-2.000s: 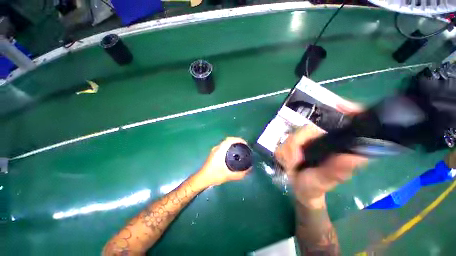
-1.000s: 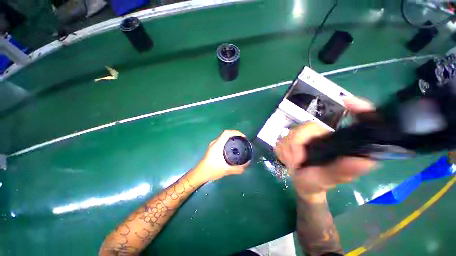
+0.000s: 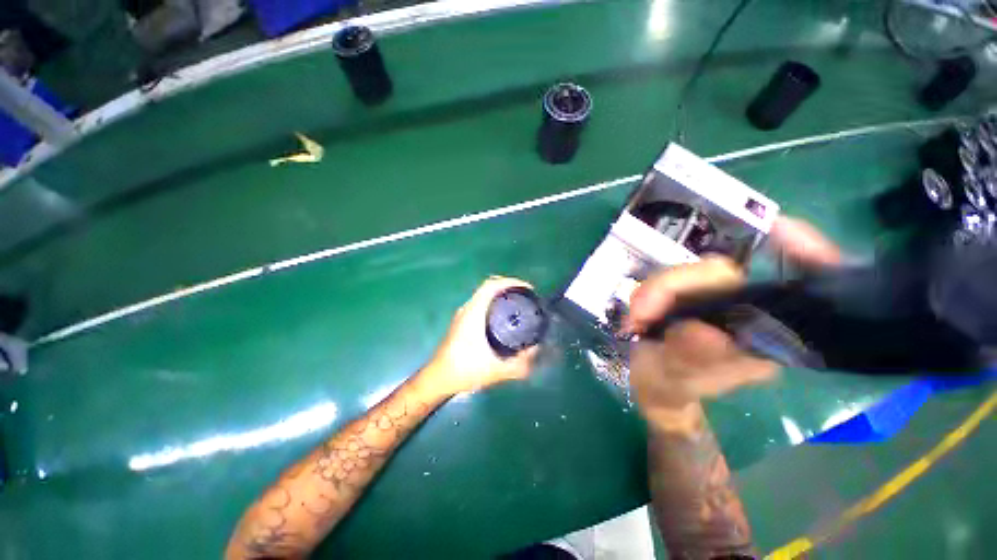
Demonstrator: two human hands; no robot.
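My left hand [image 3: 474, 341] is closed around a black cylindrical housing [image 3: 516, 321], held with its dark round end up. My right hand [image 3: 691, 348] grips a black electric screwdriver [image 3: 864, 317], blurred, lying across the view to the right with its tip end pointing left, towards the housing. The bit is too blurred to make out. A white open-topped screw box [image 3: 708, 175] with a dark inside stands just behind my right hand. Tiny silvery screws [image 3: 608, 370] lie loose on the green table between my hands.
Beyond the white line, black housings stand at the far left [image 3: 363, 68] and centre [image 3: 564, 123]; others lie at the right [image 3: 783, 96] and far right [image 3: 947, 81]. Grouped units with shiny ends [image 3: 962, 181] sit at right. A yellowish scrap [image 3: 298, 151] lies at left.
The housings and scrap beyond the white line have shifted right in view. The screwdriver's body has swung slightly lower and its tip end sits a little nearer the held housing. Both hands keep their holds.
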